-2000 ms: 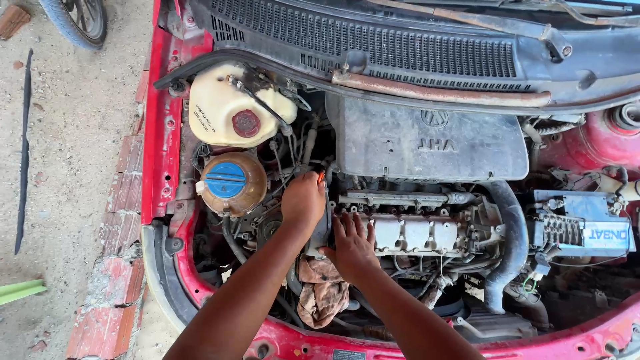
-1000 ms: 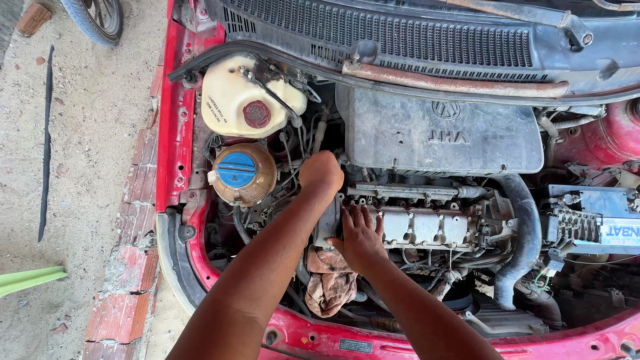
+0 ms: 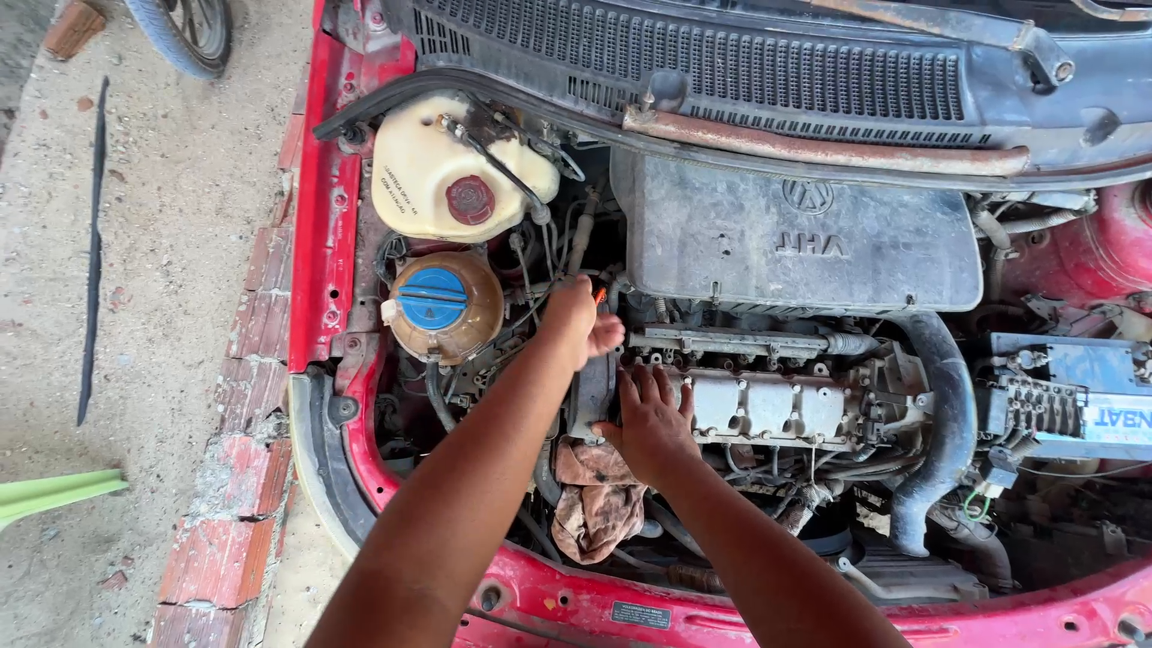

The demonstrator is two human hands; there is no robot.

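My left hand [image 3: 576, 326] is at the upper end of the dark timing belt cover [image 3: 592, 396], beside a small orange part [image 3: 600, 295]. Its thumb sticks out to the right; the curled fingers are partly hidden, so what they hold cannot be told. My right hand [image 3: 650, 421] lies palm down with spread fingers, across the belt cover's edge and the left end of the silver valve cover [image 3: 774, 405]. A stained brown rag [image 3: 598, 504] lies bunched just below the belt cover. The black air filter housing [image 3: 801, 238] sits above the valve cover.
Left of my hands are the coolant reservoir with a blue cap [image 3: 432, 300] and a cream fluid tank [image 3: 432, 171]. A thick black hose [image 3: 945, 423] curves down at the right, near the battery [image 3: 1080, 387]. The red front panel [image 3: 765, 625] runs along the bottom.
My left thumb now stands out from the fist, where the hand looked closed a second ago. My right hand stays on the engine. The view has shifted a little.
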